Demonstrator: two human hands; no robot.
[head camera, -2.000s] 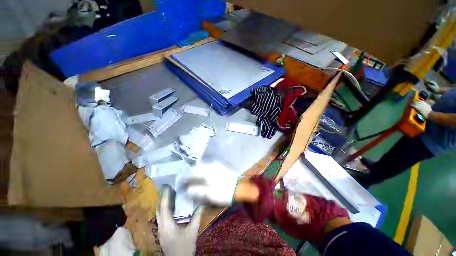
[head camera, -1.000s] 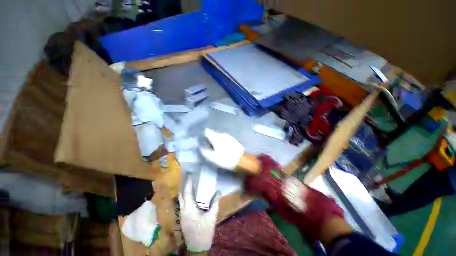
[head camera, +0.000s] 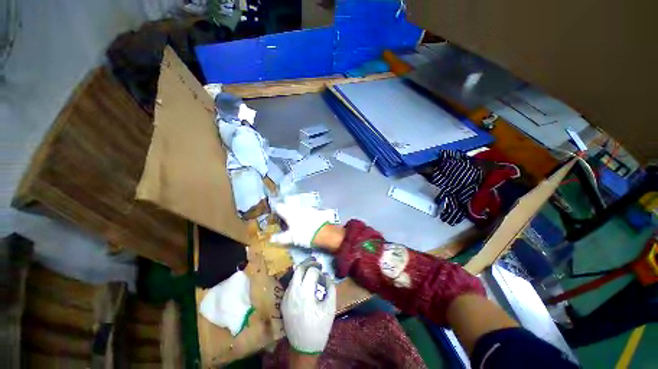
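Observation:
My left hand, in a white knitted glove, is at the table's front edge. Its fingers are curled around metal plates, whose small bright end shows between them; how many cannot be told. My right hand, also gloved, reaches left above the plates beside the tan-yellow pad. Its fingertips are blurred, and whether it holds anything cannot be told. Loose metal plates lie behind it, one of them in mid-table and another further right. Small box-like bent parts stand further back.
Pale rags line the left edge beside a cardboard flap. A spare white glove lies front left. Blue-edged sheets are stacked at the back, with striped cloth and red cloth at right. Another cardboard flap stands at right.
The view has swung left, so the table sits further right. My right hand has moved left and nearer the tan-yellow pad. My left fingers have closed over the plates they held more openly before.

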